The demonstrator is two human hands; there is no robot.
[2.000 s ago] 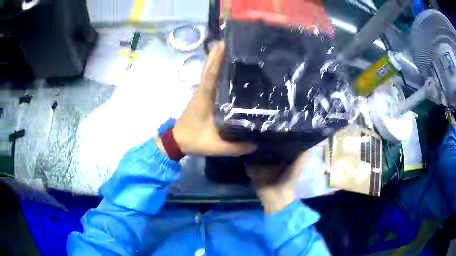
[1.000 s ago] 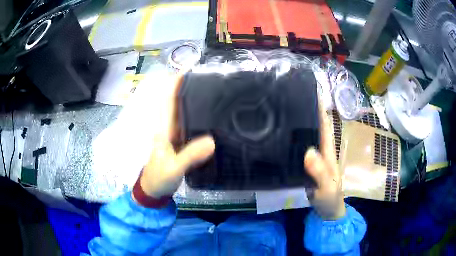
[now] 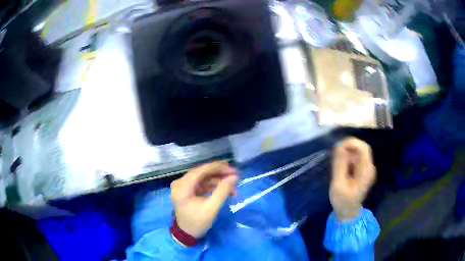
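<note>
The black box-shaped projector unit (image 3: 214,107) lies on the bench, its round lens opening (image 3: 204,53) showing dark. It is blurred. Nearer than the bench edge, a clear shiny protective film (image 3: 280,191) is stretched over my lap between my hands. My left hand (image 3: 204,196) has thumb and fingers pinched at the film's left end. My right hand (image 3: 353,173) is raised with fingers curled at the film's right end. Neither hand touches the unit.
White paper (image 3: 102,122) lies left of the unit, another sheet (image 3: 275,135) in front. The tan sticker sheet (image 3: 339,97) is at right, crinkled clear plastic bags (image 3: 311,23) behind it. A blurred black box (image 3: 25,71) stands at far left. A yellow object (image 3: 345,7) is at the top.
The unit has gone from my hands onto the bench. My hands have moved down toward my lap and spread apart, now with clear film between them. The view has shifted.
</note>
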